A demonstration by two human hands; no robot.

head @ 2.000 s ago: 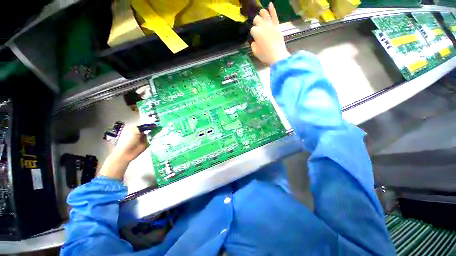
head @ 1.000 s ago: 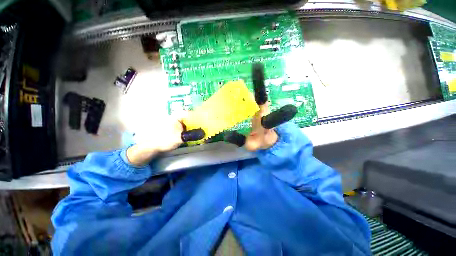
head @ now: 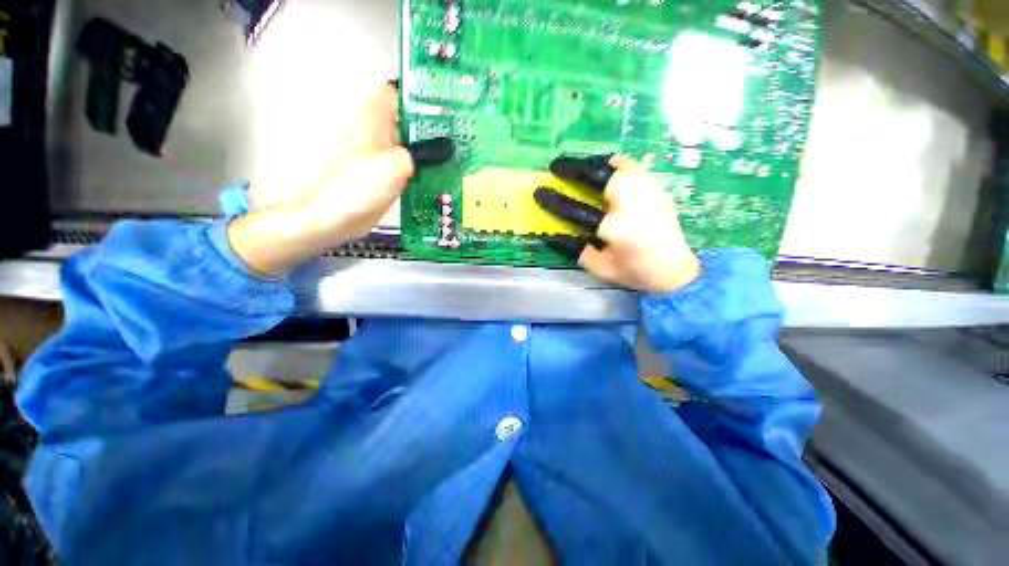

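The large green circuit board (head: 531, 111) lies across the conveyor in front of me. The short yellow piece (head: 503, 201) lies flat on it near the edge closest to me. My right hand (head: 642, 227) wears black finger cots; its fingertips are on the right part of the yellow piece and hide that part. My left hand (head: 354, 182) is at the board's left edge, with one black-capped finger over the board, left of the yellow piece; its other fingers are partly hidden or washed out by glare.
Black finger-shaped items (head: 133, 83) lie on the pale surface at the left. The metal rail (head: 465, 290) runs along the near side. Another green board edge (head: 1001, 238) shows at the far right. Dark container parts stand at the left edge.
The yellow piece was held up between both hands and now lies flat on the board. My left hand has let go of it and moved to the board's left edge. The view has shifted closer.
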